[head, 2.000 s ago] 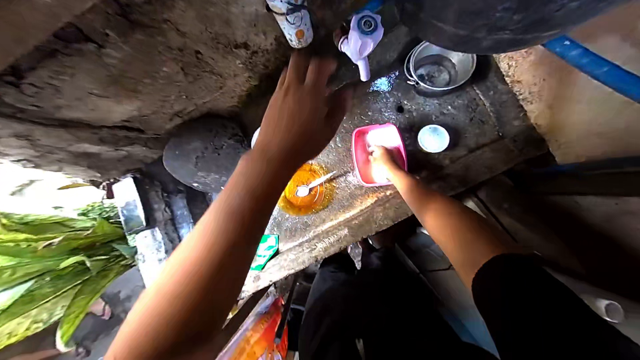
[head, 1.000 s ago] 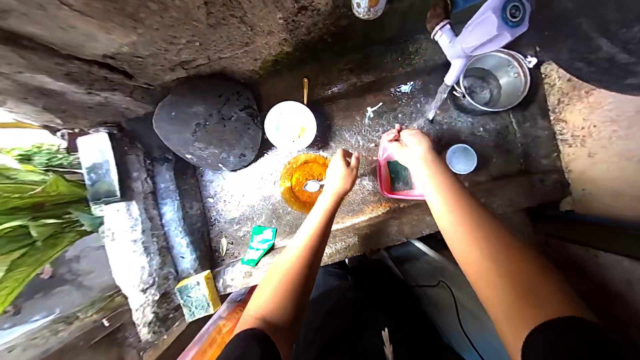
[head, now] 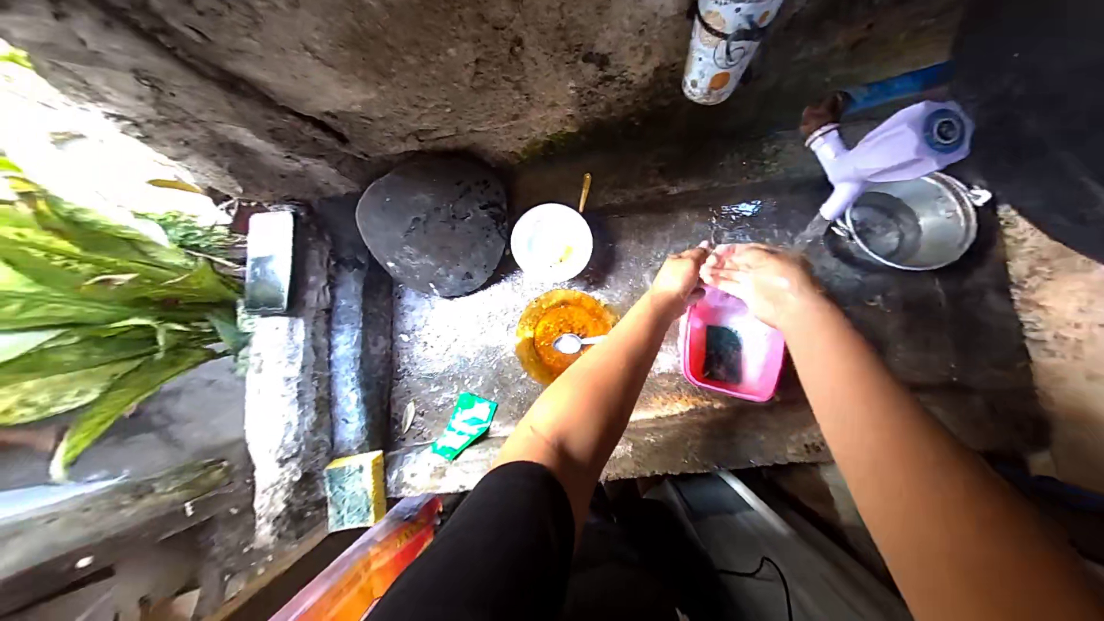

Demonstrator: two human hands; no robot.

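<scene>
My left hand [head: 681, 278] and my right hand [head: 757, 278] meet above the back edge of a pink plastic tub [head: 762, 379]. The right fingers are stretched out and look wet; the left fingers are curled and partly hidden, so whether they hold anything is unclear. A dark green scouring pad [head: 723, 354] lies in the tub. To the right of my hands, water runs from a lilac plastic tap [head: 880, 159]. Left of the tub, a spoon [head: 567, 343] rests on an amber glass plate [head: 539, 332], partly behind my left forearm. A white bowl [head: 552, 241] sits behind the plate.
A metal pail [head: 953, 226] holding water stands below the tap. A dark rounded stone-like slab [head: 435, 224] lies at the back left. A green packet [head: 466, 425] and a yellow sponge [head: 355, 490] lie near the front edge. A gold-coloured handle [head: 585, 191] shows behind the bowl.
My left hand has moved right, from beside the amber plate to my right hand. My right hand has left the tub's rim, and its fingers have straightened.
</scene>
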